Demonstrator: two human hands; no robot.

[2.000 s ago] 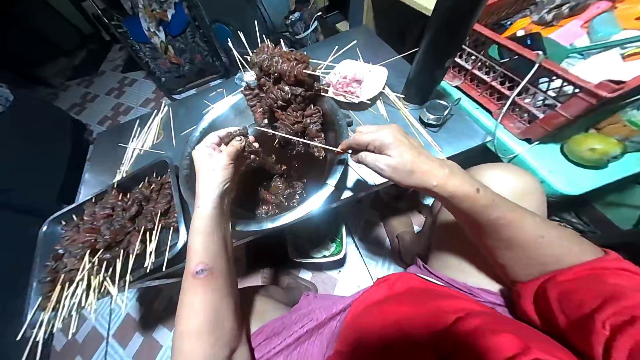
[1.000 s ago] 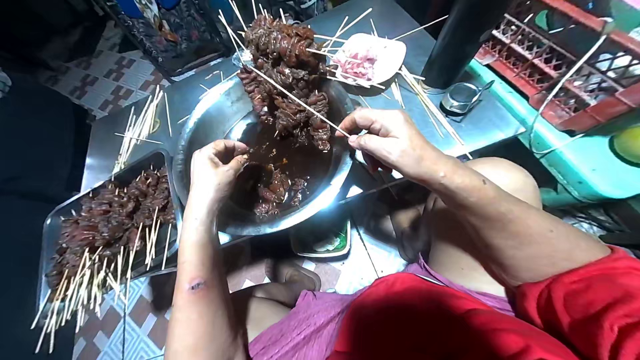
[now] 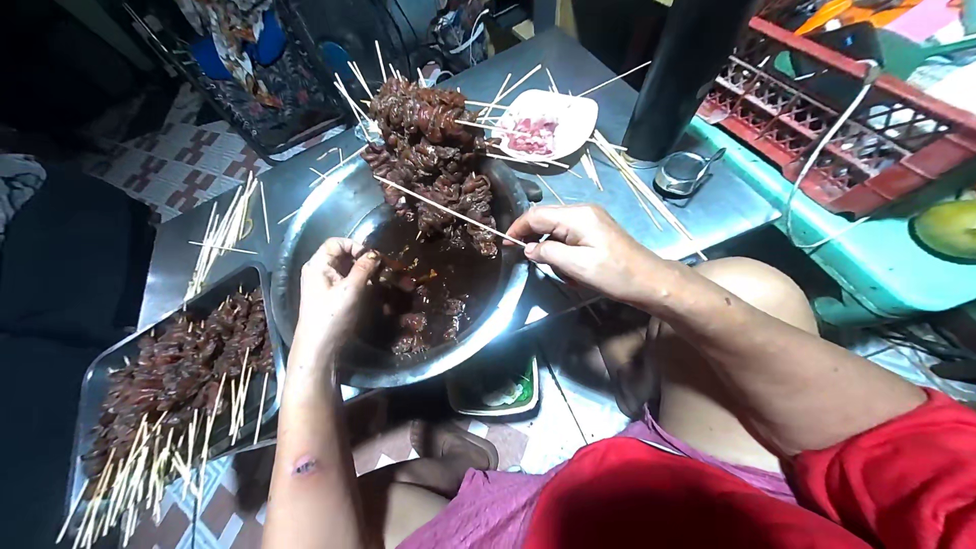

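My right hand [image 3: 568,244] pinches one end of a thin bamboo skewer [image 3: 450,212], which points up and left over the metal basin [image 3: 488,332] and looks bare. My left hand [image 3: 335,278] is at the basin's left side, thumb and fingers close together around what seems to be a dark meat piece, partly hidden. Loose marinated meat [image 3: 415,328] lies in dark liquid in the basin. Stacked meat skewers [image 3: 435,152] rest across its far rim. Left of the basin, a metal tray [image 3: 267,320] holds many skewered meat sticks [image 3: 183,358].
A white plate of pale pink pieces [image 3: 583,114] stands behind, beside loose bamboo sticks [image 3: 637,187]. A glass cup [image 3: 682,174] sits by a black post [image 3: 682,76]. More sticks [image 3: 225,236] lie left. A red plastic crate [image 3: 900,137] stands right; a small dish [image 3: 496,408] is below the basin.
Two seconds ago the skewer spanned between both hands, with meat at my left hand. The hands then parted; my right hand now holds the skewer lower than one second ago.
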